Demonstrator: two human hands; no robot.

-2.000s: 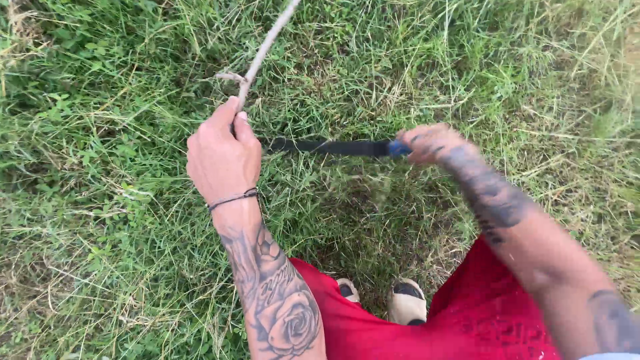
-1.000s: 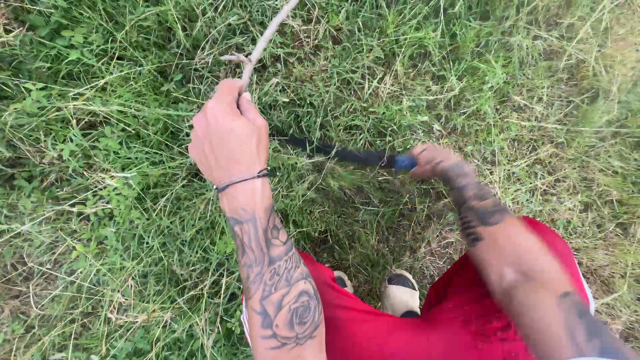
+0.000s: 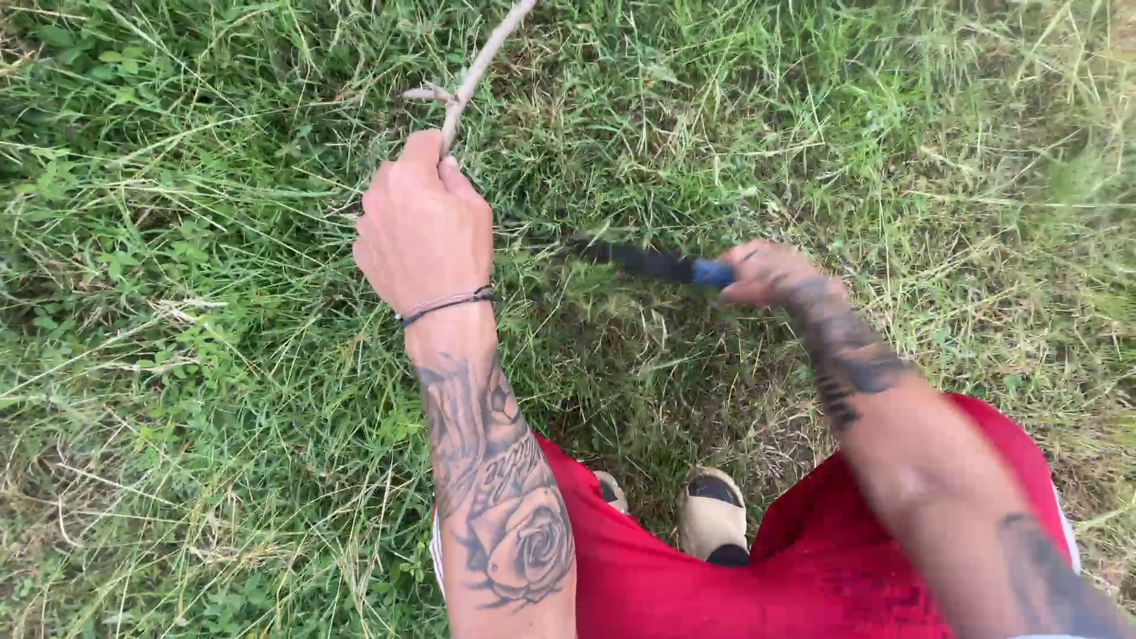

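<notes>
My left hand [image 3: 424,222] is closed around a thin bare stick [image 3: 479,71] that runs up past the top edge and has a short side twig just above my fingers. To the right, my right hand [image 3: 770,273] grips the blue handle of a dark-bladed tool [image 3: 652,263], perhaps a sickle or machete. Its blade points left over the grass, and its far end is blurred among the blades. The blade's tip lies to the right of my left hand, and I cannot tell whether it touches anything.
Green and partly dry grass [image 3: 222,426] covers the ground all round. Below are my knees in red trousers [image 3: 674,586] and my feet in beige slides [image 3: 713,515], close under the tool. Low leafy weeds grow at the left.
The stick stays in my left hand and the tool in my right. My right hand and the blade are motion-blurred in all frames, with the blade's angle shifting slightly.
</notes>
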